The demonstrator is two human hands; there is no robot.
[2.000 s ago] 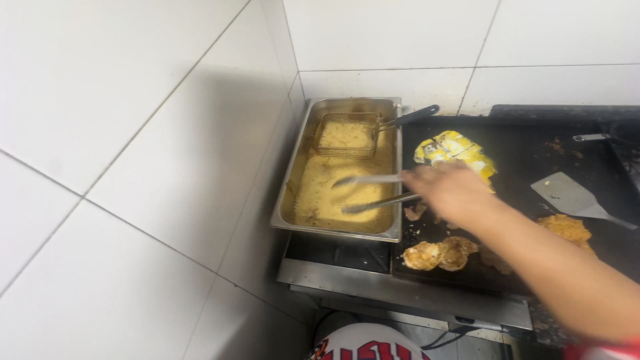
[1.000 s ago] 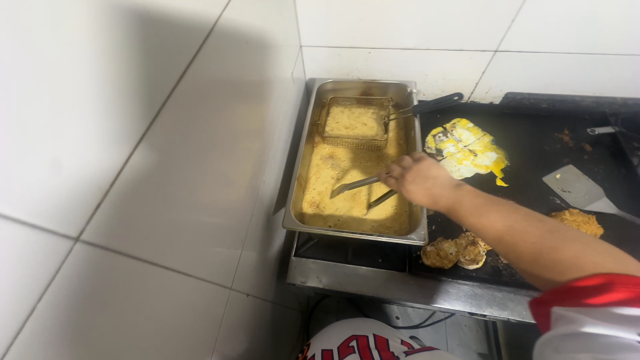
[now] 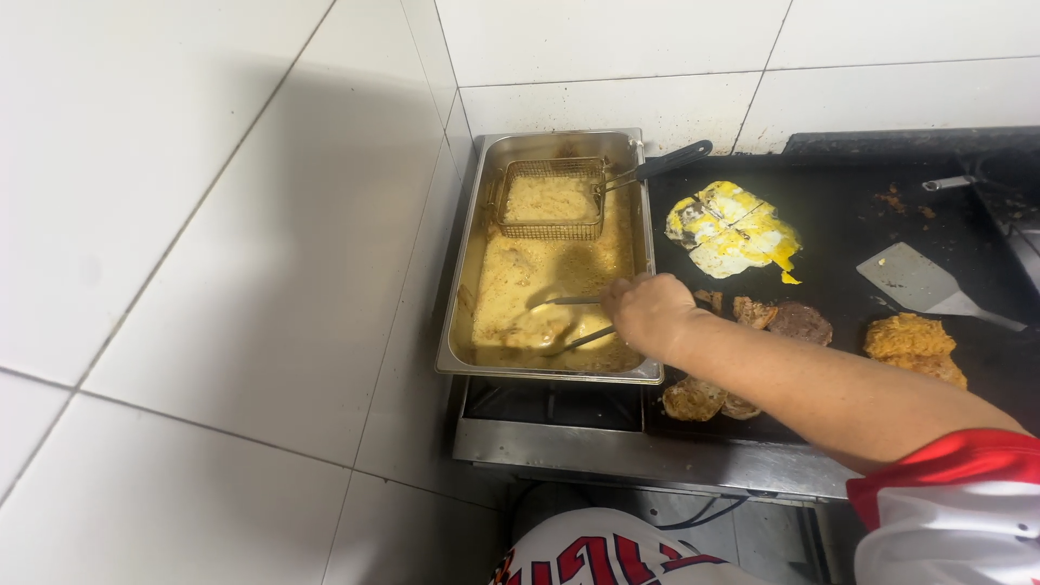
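My right hand (image 3: 652,315) grips a pair of metal tongs (image 3: 578,340) at the right rim of a deep steel pan (image 3: 551,376). The tips of the tongs dip into bubbling, foamy oil (image 3: 520,280), around a pale piece of food (image 3: 543,331) that is partly under the foam. Toward the pan's back, a wire fry basket (image 3: 556,231) sits in the oil, its black handle (image 3: 674,159) resting over the right rim. My left hand is out of the picture.
On the black griddle (image 3: 845,211) right of the pan lie a fried egg (image 3: 735,230), a dark patty (image 3: 800,323), browned pieces (image 3: 693,399), orange-brown food (image 3: 910,341) and a metal spatula (image 3: 916,278). White wall tiles (image 3: 244,244) stand close on the left and behind.
The tongs, held over the pan two seconds ago, now have their tips in the oil toward its front. My right hand stays on them.
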